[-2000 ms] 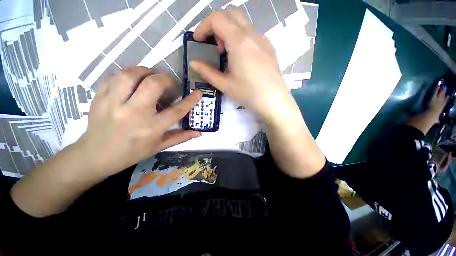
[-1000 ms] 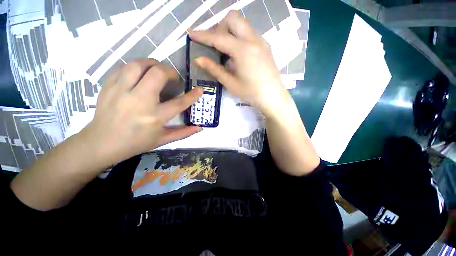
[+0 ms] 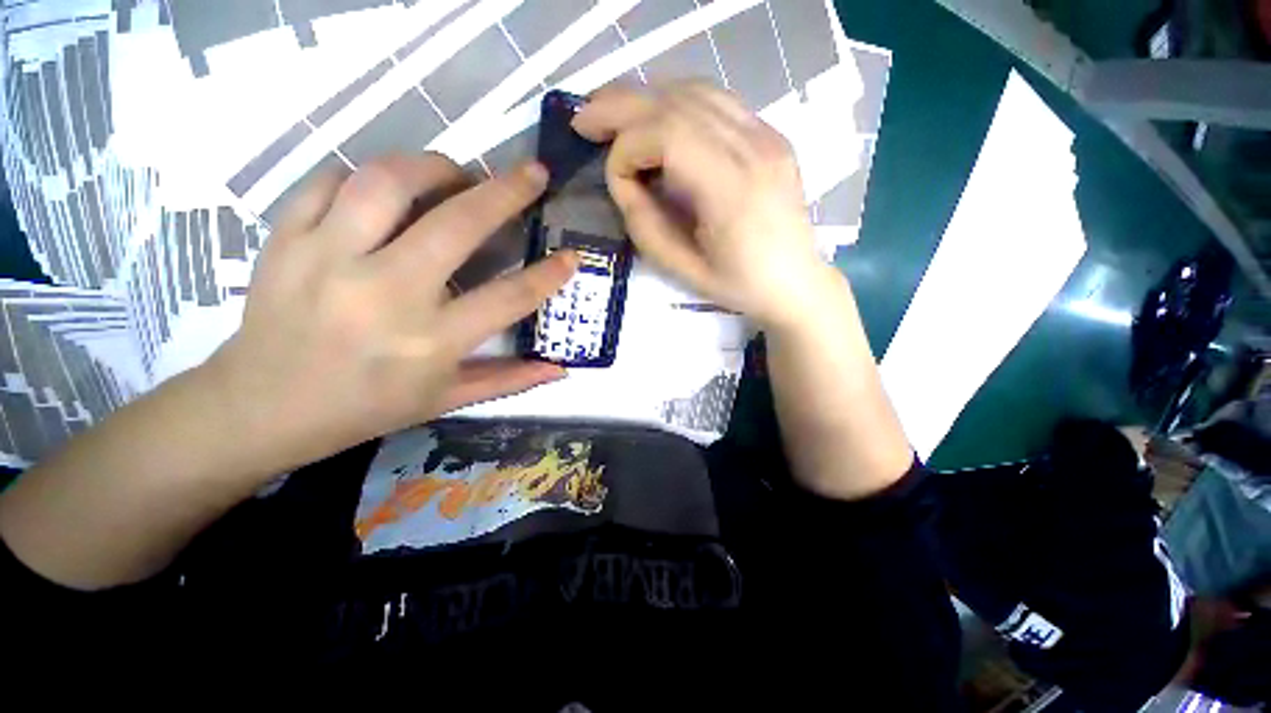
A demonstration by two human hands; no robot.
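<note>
A dark keypad phone (image 3: pixel 574 309) lies upright in view on the white sheets, its white key area at the lower end. A grey sticker (image 3: pixel 586 209) lies over part of the dark recess above the keys. My left hand (image 3: pixel 376 286) holds the phone from the left, a finger on the recess's left edge, another near the yellowish strip, the thumb at the lower end. My right hand (image 3: pixel 725 195) is at the phone's upper right, fingertips at the top end and the sticker; whether it pinches the sticker is hard to tell.
Sticker sheets (image 3: pixel 502 56) with grey rectangles are fanned behind and left of the phone. A white sheet stack (image 3: pixel 983 265) lies on the green bench (image 3: pixel 937 167) to the right. A person in dark clothing (image 3: pixel 1073 557) is at the lower right, with metal rails (image 3: pixel 1157 87) at the upper right.
My left index finger has reached up to the recess edge. My right hand has shifted right with its fingers curled. More dark recess shows at the top, the grey covering less of it.
</note>
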